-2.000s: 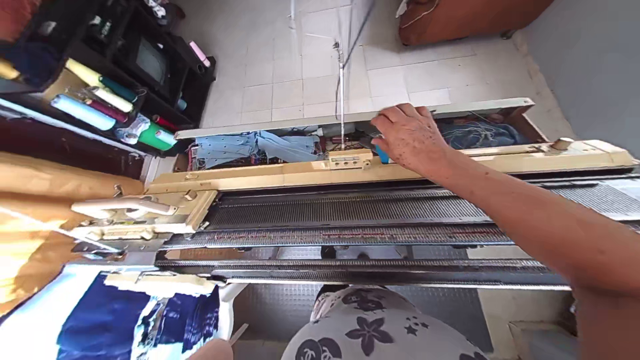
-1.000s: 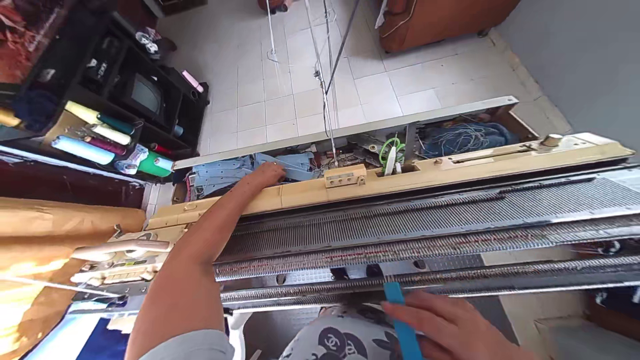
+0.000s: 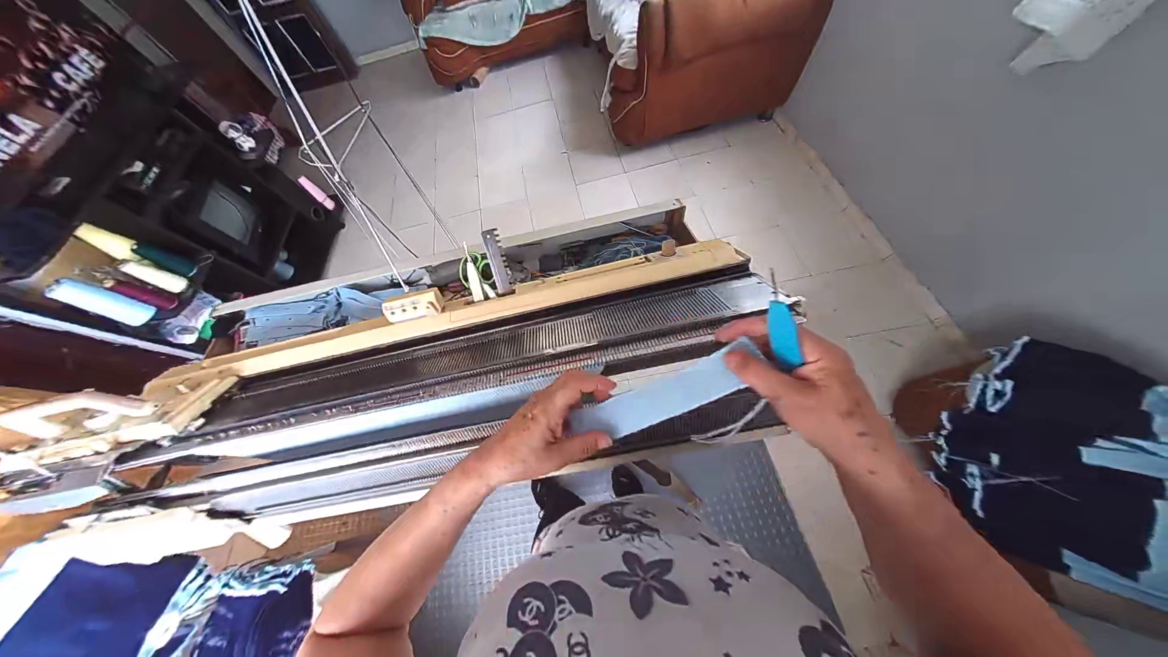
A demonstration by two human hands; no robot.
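A light blue knitted strip [image 3: 671,392] is stretched between my hands over the needle beds of a knitting machine [image 3: 584,333]. My left hand [image 3: 547,424] grips the strip's left end between thumb and fingers. At the strip's right end, my right hand [image 3: 803,374] pinches the knit and also holds a blue-handled tool [image 3: 784,335] with a thin metal tip pointing up. A pale yarn tail [image 3: 735,424] hangs below the right hand. The machine's carriage [image 3: 100,415] stands at the far left of the beds.
Behind the beds a long tray [image 3: 547,239] holds light blue knitting [image 3: 310,315], green-handled scissors [image 3: 475,271] and tangled yarn. Yarn cones [image 3: 100,303] lie on a dark shelf at left. Dark blue knitted pieces [image 3: 1049,465] are at right, more [image 3: 137,602] at lower left. A brown armchair [image 3: 712,68] stands beyond.
My left hand has left the rear tray and now grips the light blue strip. My right hand has risen over the beds, still with the blue-handled tool. The view has swung right.
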